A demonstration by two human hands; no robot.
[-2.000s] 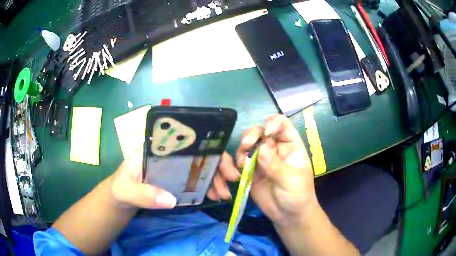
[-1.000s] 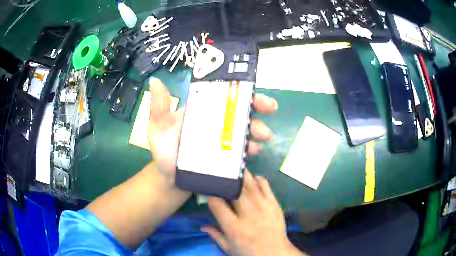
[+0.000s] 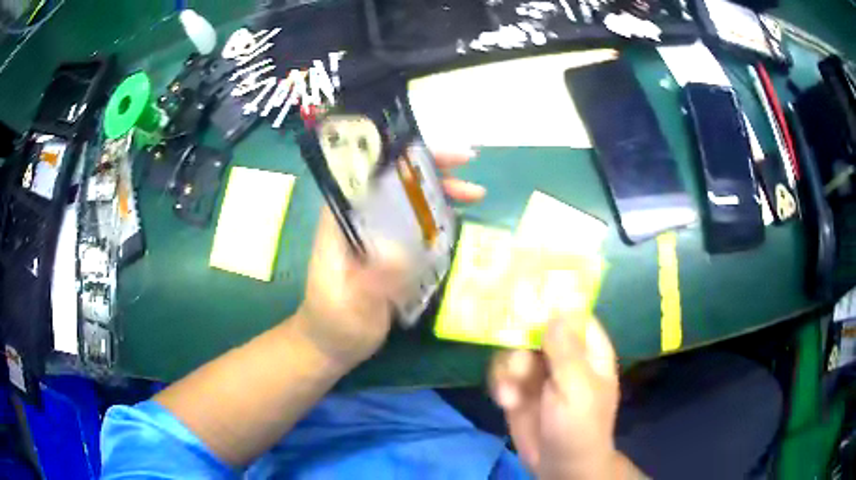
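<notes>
My left hand (image 3: 349,295) grips the open phone (image 3: 380,206) left of centre. The phone is tilted and blurred, with its pale inner part, an orange-brown strip and a cream camera area facing up. My right hand (image 3: 563,394) pinches the lower edge of a bright yellow-edged sheet (image 3: 512,286) right of the phone, apart from it. The sheet partly overlaps, in view, a pale paper pad (image 3: 565,225) behind it.
Two dark phones lie to the right, one (image 3: 634,150) nearer the centre, another (image 3: 725,169) beyond. A yellow strip (image 3: 668,291), a red tool (image 3: 779,122), a yellow-edged pad (image 3: 253,223), white sticks (image 3: 282,84), a green spool (image 3: 129,108) and a bottle (image 3: 198,32) surround the hands.
The phone has turned from nearly upright to a leftward tilt. My right hand has left the phone's lower end and moved right, now holding up the yellow-edged sheet. The whole view has shifted slightly.
</notes>
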